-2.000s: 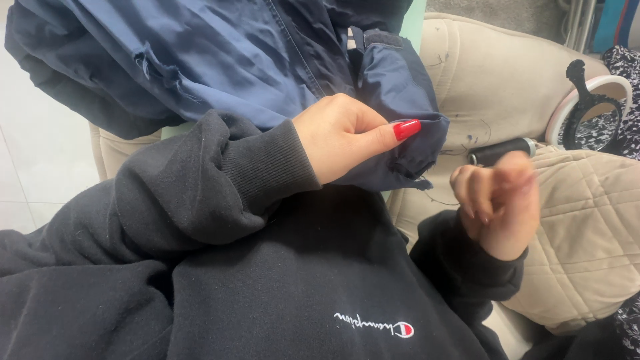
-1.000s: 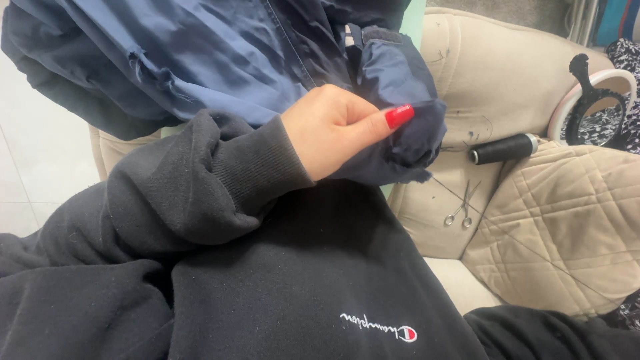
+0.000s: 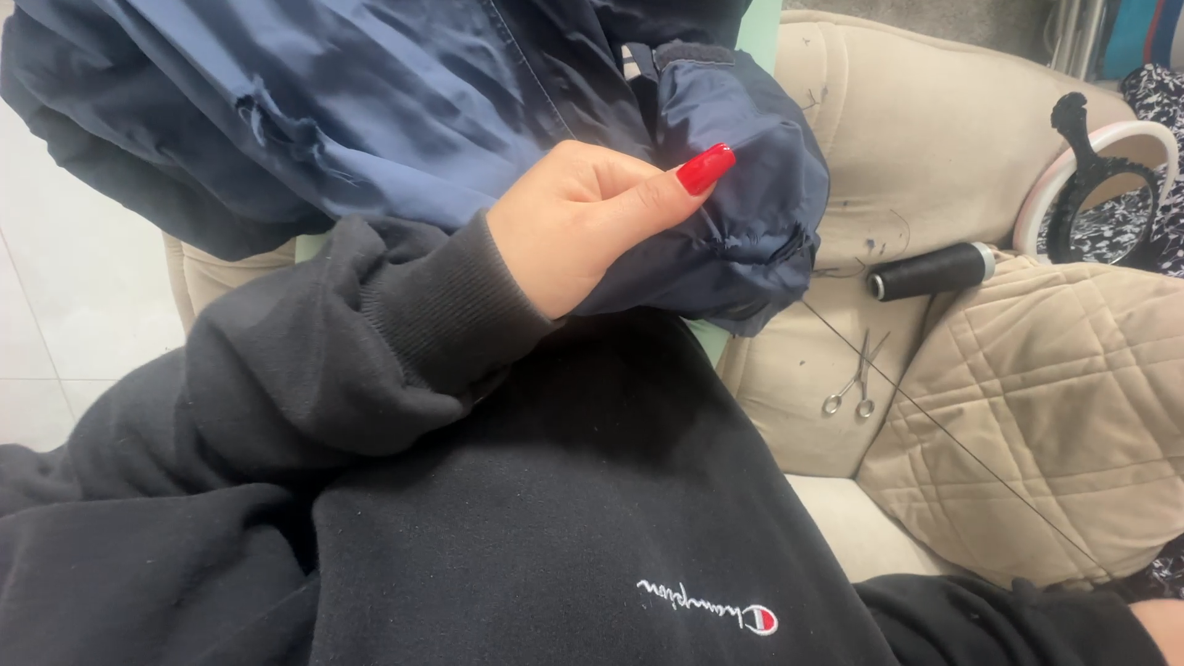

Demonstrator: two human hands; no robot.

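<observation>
My left hand [image 3: 615, 208], with a red-painted thumbnail, pinches the dark blue shiny fabric of a garment [image 3: 416, 102] over my lap. Beside the thumb, the fabric is bunched, with a puckered, ragged line. A frayed tear shows farther left in the same garment. From the fabric's right edge a dark thread [image 3: 934, 418] runs straight down to the right, towards my right sleeve. Only a sliver of my right hand [image 3: 1161, 629] shows at the right edge; its fingers are hidden. Small scissors [image 3: 862, 375] lie below a spool of black thread [image 3: 932, 271] on the beige seat.
A quilted beige cushion [image 3: 1036, 416] lies at the right. Behind it stand a white-rimmed round container [image 3: 1031, 199] and a black hand-mirror-shaped frame [image 3: 1078, 139]. Loose thread scraps dot the upholstery. Pale green board edges [image 3: 760, 28] show under the garment.
My right hand has moved from beside the fabric to the lower right, mostly out of view. The long thread now shows stretched across the seat. My left hand keeps its hold.
</observation>
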